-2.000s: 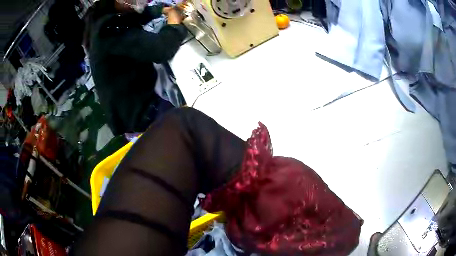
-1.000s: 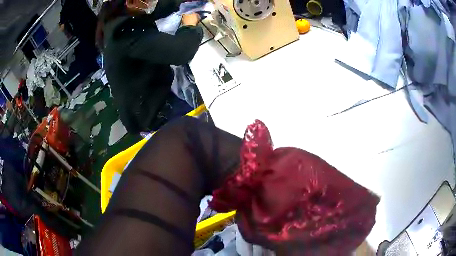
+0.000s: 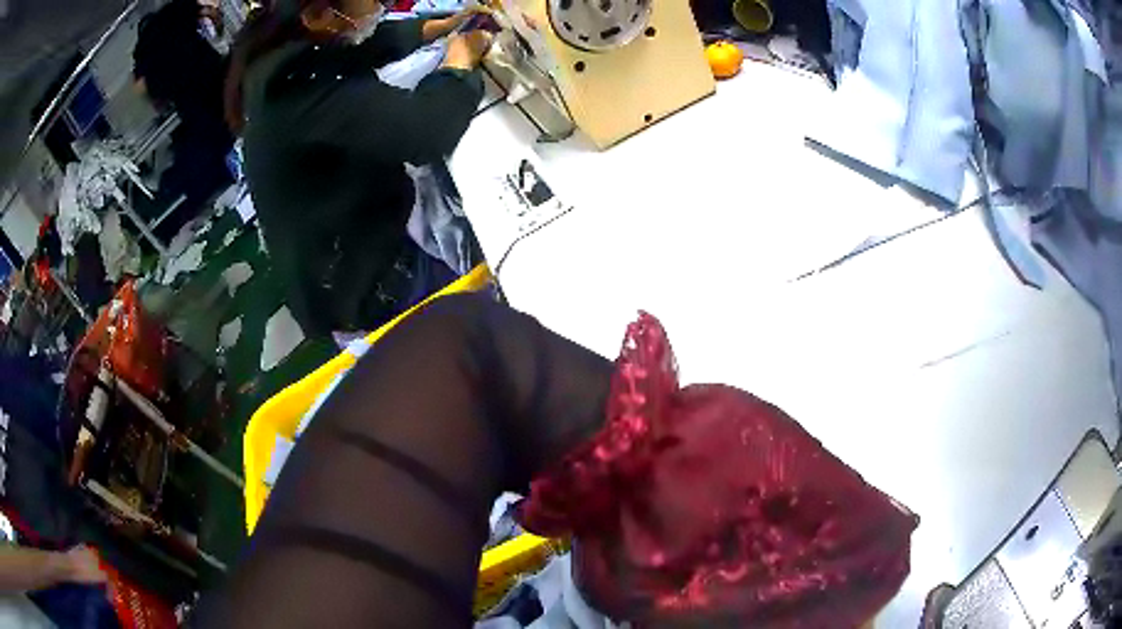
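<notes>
My bent arm in a sheer black sleeve, with a shiny dark red cover over its lower part, fills the lower middle and hides part of the table and basket. No hand of mine can be made out beyond the cover. The yellow basket (image 3: 261,457) stands below the table's left edge, with light blue pieces in it. The white table (image 3: 689,234) lies beyond the arm. Light blue garment pieces (image 3: 911,111) drape over its far right side. The metal needle plate (image 3: 1019,559) is at the lower right, cut off by the frame edge.
A cream-yellow sewing machine (image 3: 640,80) stands at the table's far side, with an orange fruit (image 3: 725,59) beside it. A person in dark clothing (image 3: 351,148) works there. Another person's hand (image 3: 80,565) shows at lower left, near red crates and a metal frame on the green floor.
The view has shifted slightly, first one way and then partly back. A hand has appeared at the lower left edge. My arm keeps nearly the same pose.
</notes>
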